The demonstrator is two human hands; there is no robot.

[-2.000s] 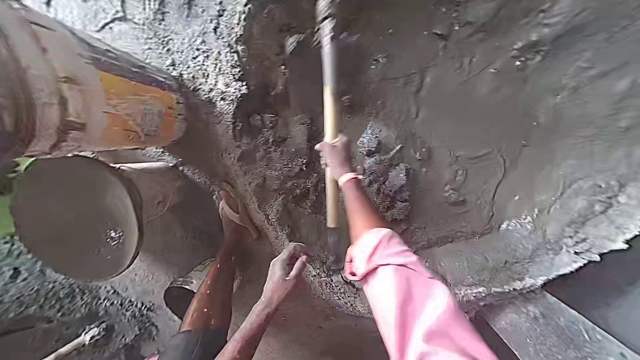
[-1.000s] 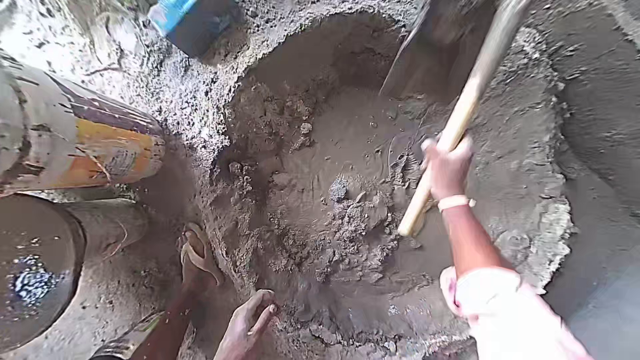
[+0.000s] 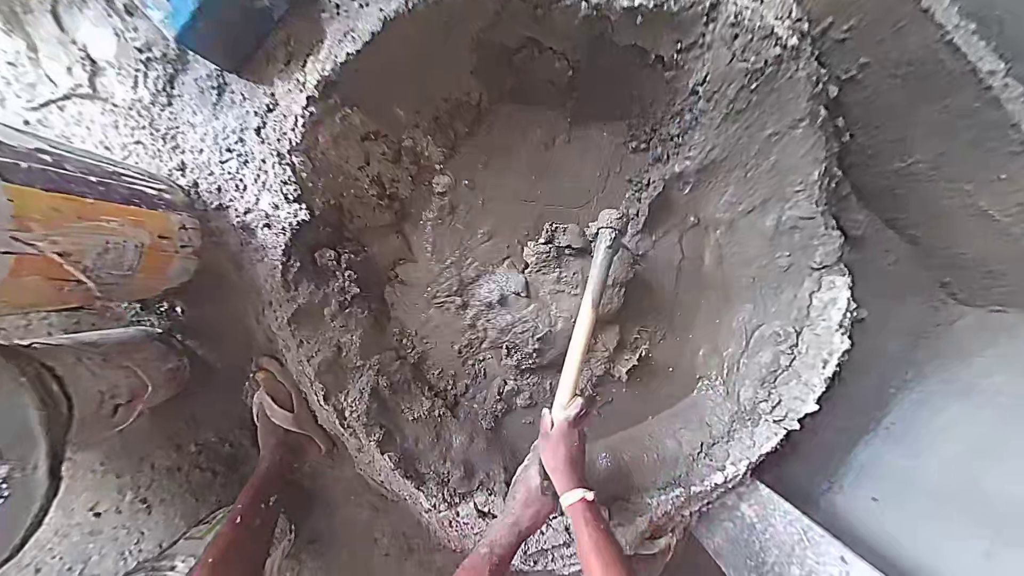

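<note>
A long-handled hoe (image 3: 586, 324) stands in wet grey mortar (image 3: 520, 168), its wooden handle running from the centre toward me. Its blade is hidden in the mortar and the head end is caked. My right hand (image 3: 564, 436), with a pale band at the wrist, is closed round the lower handle. Close beside and below it, my left hand (image 3: 528, 492) is at the handle's butt end, fingers partly hidden. Rough lumps of mix lie left of the handle, and a small rounded grey mound (image 3: 500, 292) sits near the middle.
A raised mortar rim (image 3: 832, 320) rings the mix. At left are an orange-and-white container (image 3: 96, 248), a grey container (image 3: 120, 376) and a round vessel of liquid (image 3: 24, 448). A sandalled foot (image 3: 284, 404) stands outside the rim. A blue object (image 3: 228, 28) lies at upper left, a flat slab (image 3: 776, 532) at lower right.
The hoe's blade, in view at the top one second ago, has gone down into the mortar. My left hand, earlier apart from the handle, has come beside my right hand.
</note>
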